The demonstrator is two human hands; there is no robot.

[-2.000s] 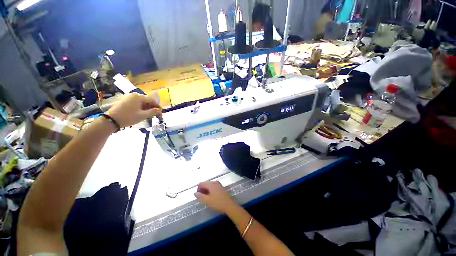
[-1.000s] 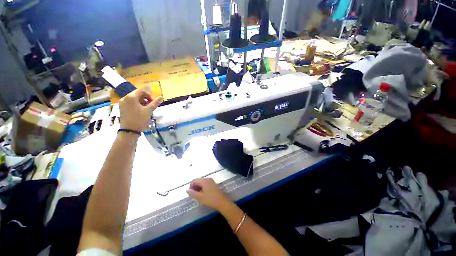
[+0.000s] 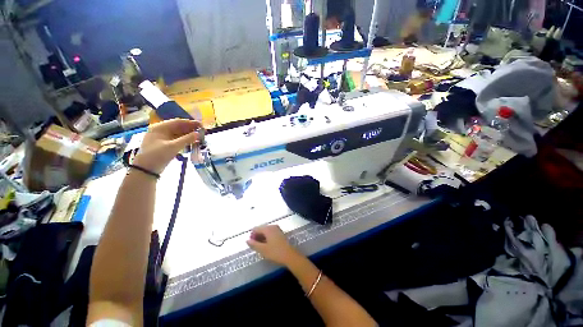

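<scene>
The white JACK sewing machine [image 3: 307,140] stands on the white table [image 3: 211,271]. My left hand [image 3: 167,144] is raised at the left end of the machine head. Its thumb and fingertips are close together by the small metal parts there; whether they pinch thread or a part is too small to tell. My right hand [image 3: 272,244] is low near the ruler edge, fingers curled, and nothing clear shows in it. A dark leaf-shaped cut piece [image 3: 307,199] lies right of the needle area, with dark snips [image 3: 360,188] beyond it. A thin line [image 3: 256,228] runs across the table.
A rolled dark fabric with a white band [image 3: 171,110] and cardboard [image 3: 240,102] are behind the machine. Dark thread cones [image 3: 311,35] stand on a rack. Dark fabric [image 3: 45,262] is at left, a plastic bottle [image 3: 495,131] at right, and a grey-black fabric bundle [image 3: 524,287] lower right.
The view has shifted slightly. My left hand has moved from just above the head's left end to beside its metal parts, with the fingertips turned toward them. My right hand has stayed low over the table.
</scene>
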